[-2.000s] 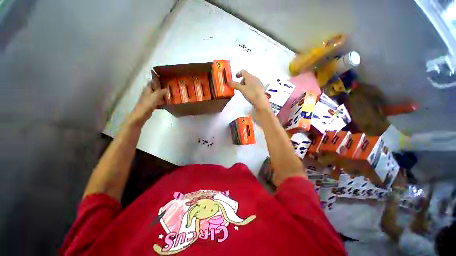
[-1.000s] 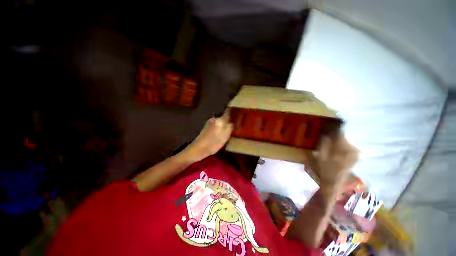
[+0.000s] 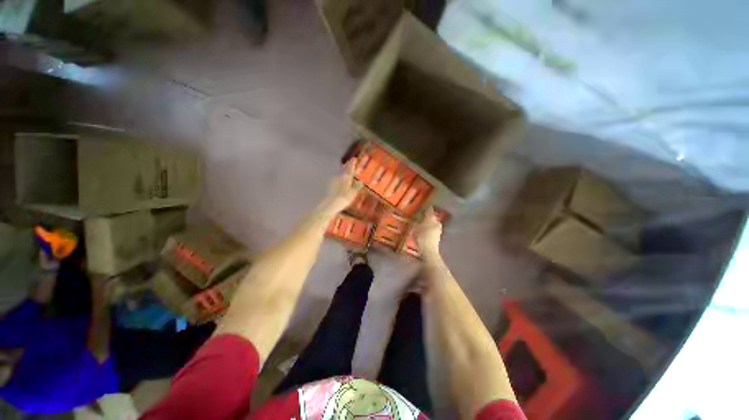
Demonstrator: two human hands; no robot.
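Note:
A carton filled with a row of orange boxes (image 3: 392, 177) is low near the floor in front of me. My left hand (image 3: 343, 190) holds its left end and my right hand (image 3: 428, 234) is at its right end. More orange box rows (image 3: 349, 229) lie just below it, between my hands and my feet. A large open brown carton (image 3: 439, 107) stands directly beyond, its inside dark and showing no boxes. The held carton's sides are mostly hidden.
Brown cartons (image 3: 135, 174) are stacked at left, with smaller cartons of orange boxes (image 3: 195, 259) beside them. A person in blue (image 3: 62, 353) is at lower left. A closed carton (image 3: 587, 220) and a red-orange stool (image 3: 546, 369) are at right.
The view has turned from the white table to the floor. The filled carton, held up in both hands a second ago, is now lowered beside the other orange rows.

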